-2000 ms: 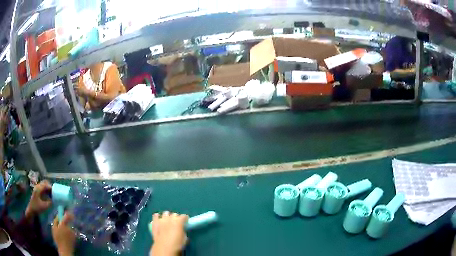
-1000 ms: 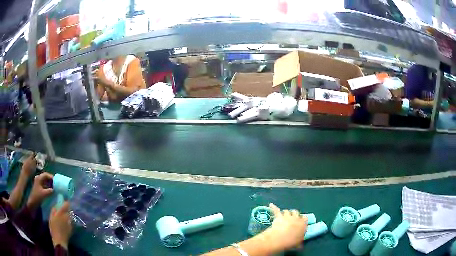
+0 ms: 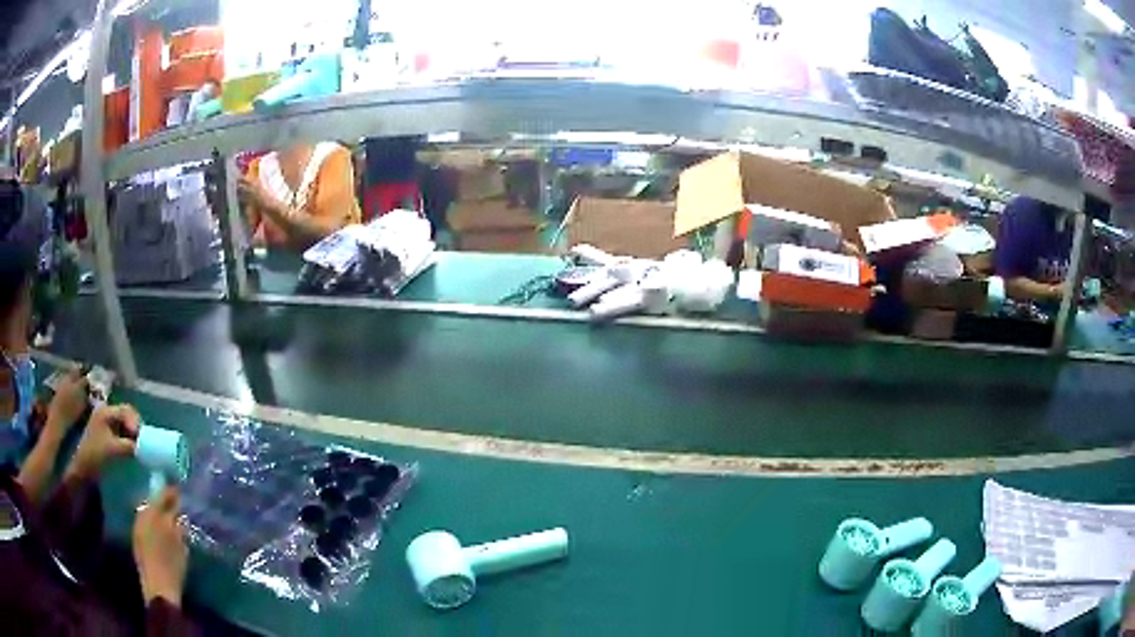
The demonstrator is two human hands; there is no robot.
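Note:
Neither of my hands can be made out in the picture. A mint-green handheld unit (image 3: 442, 570) lies alone on the green bench in front of me, its drum head to the left and its tube handle pointing right. Three more mint units (image 3: 854, 554) stand on their drum heads in a slanting row at the right, handles tilted up to the right. A small blurred mint shape is cut off at the lower right edge; I cannot tell what it is.
At left, a neighbouring worker's hands (image 3: 159, 548) hold another mint unit (image 3: 162, 451). Beside them lies clear film (image 3: 237, 492) with black round parts (image 3: 334, 498). White printed sheets (image 3: 1058, 541) lie at right. Behind are the conveyor (image 3: 560, 386), metal shelf frame and open cartons.
The hand that was over the units in the middle has left the picture, and the units there are gone. The single unit at left of centre remains lying down.

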